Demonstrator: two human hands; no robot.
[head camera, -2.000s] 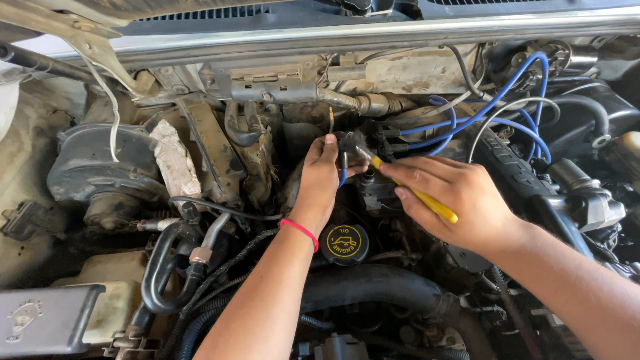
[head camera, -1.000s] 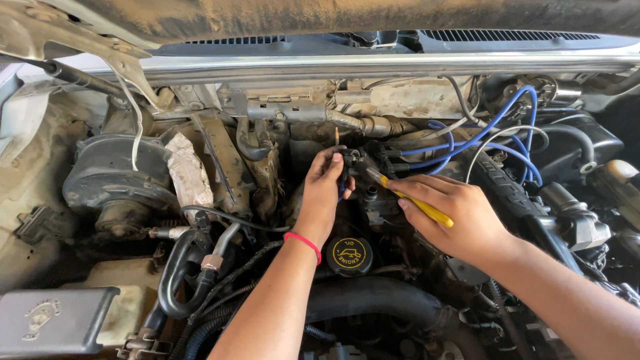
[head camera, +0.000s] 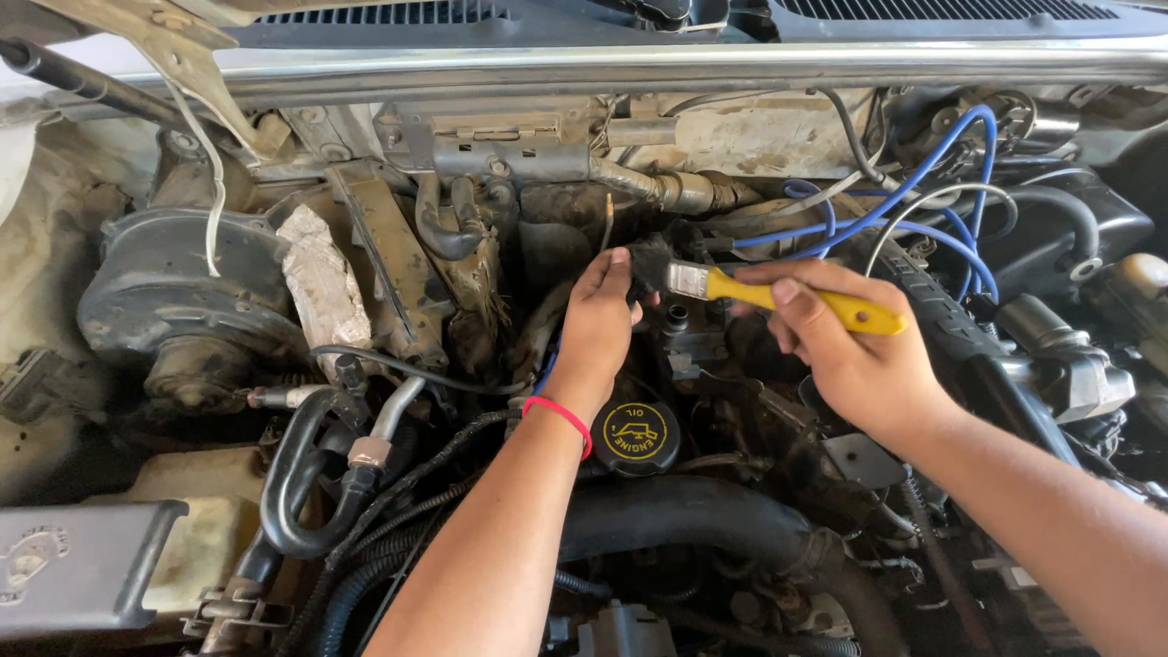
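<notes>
A paintbrush with a yellow handle (head camera: 803, 301) is gripped by my right hand (head camera: 830, 347) near the middle of the engine bay. Its dark bristles (head camera: 651, 265) meet a dark part at the fingertips of my left hand (head camera: 602, 319). My left fingers are closed around that small part, largely hidden by them and the bristles, so its kind cannot be told. A red band circles my left wrist. The black engine oil cap (head camera: 636, 438) lies just below my left hand. Blue ignition cables (head camera: 876, 228) run to the right, behind my right hand.
A thick black hose (head camera: 684, 520) crosses beneath my forearms. At left are a round black blower housing (head camera: 192, 283), bent metal pipes (head camera: 292, 493) and a grey-lidded reservoir (head camera: 82, 566). The cowl edge (head camera: 584, 68) spans the far side, with a prop rod (head camera: 100, 87) at upper left.
The brush in my right hand has shifted against the part held in my left hand. Both hands keep their grip near the same spot. The view has tilted slightly.
</notes>
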